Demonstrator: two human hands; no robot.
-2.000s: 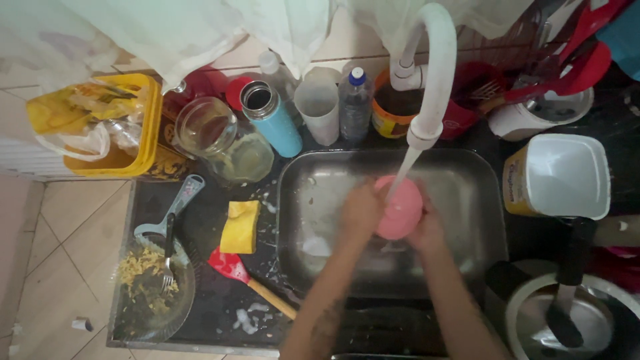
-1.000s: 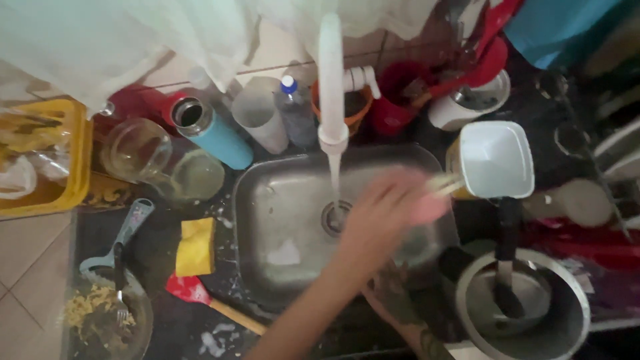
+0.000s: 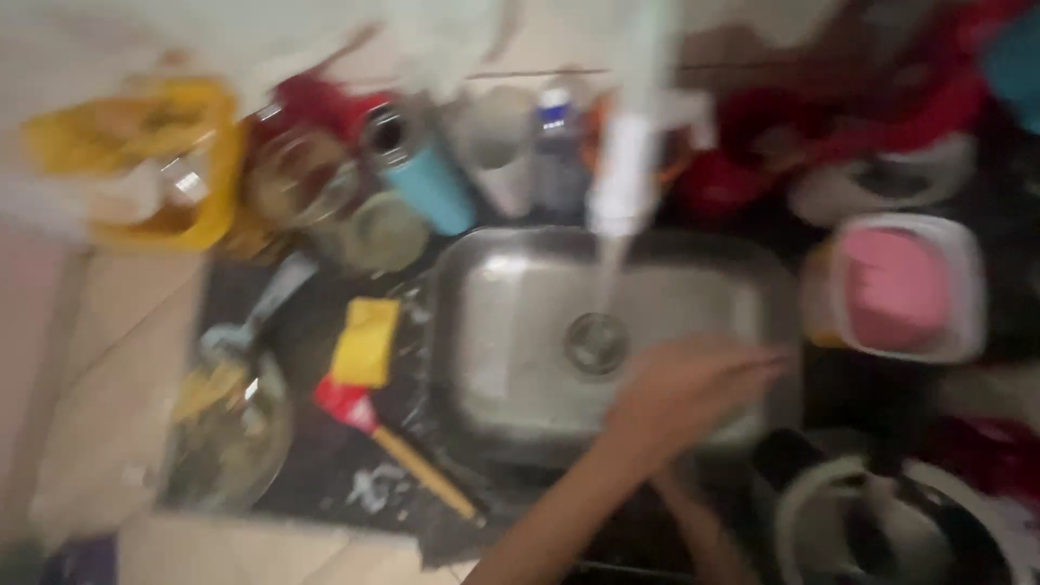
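My left hand is over the right part of the steel sink, blurred, its fingers pointing right; no object shows in it. My right forearm reaches up from below and passes behind the left wrist, so the right hand is hidden. A pink round dish rests in the mouth of the white tub, right of the sink. Water runs from the white faucet towards the drain. Left of the sink lie a yellow sponge and a red spatula with a wooden handle.
A glass dish with food remains sits at the counter's left edge. Behind the sink stand a blue bottle, glass jars, a plastic bottle and red containers. A yellow bin is at far left, a pot at lower right.
The pink dish, held under the water and then moved right in my left hand, is now in the tub's mouth, let go. My left hand is back over the sink.
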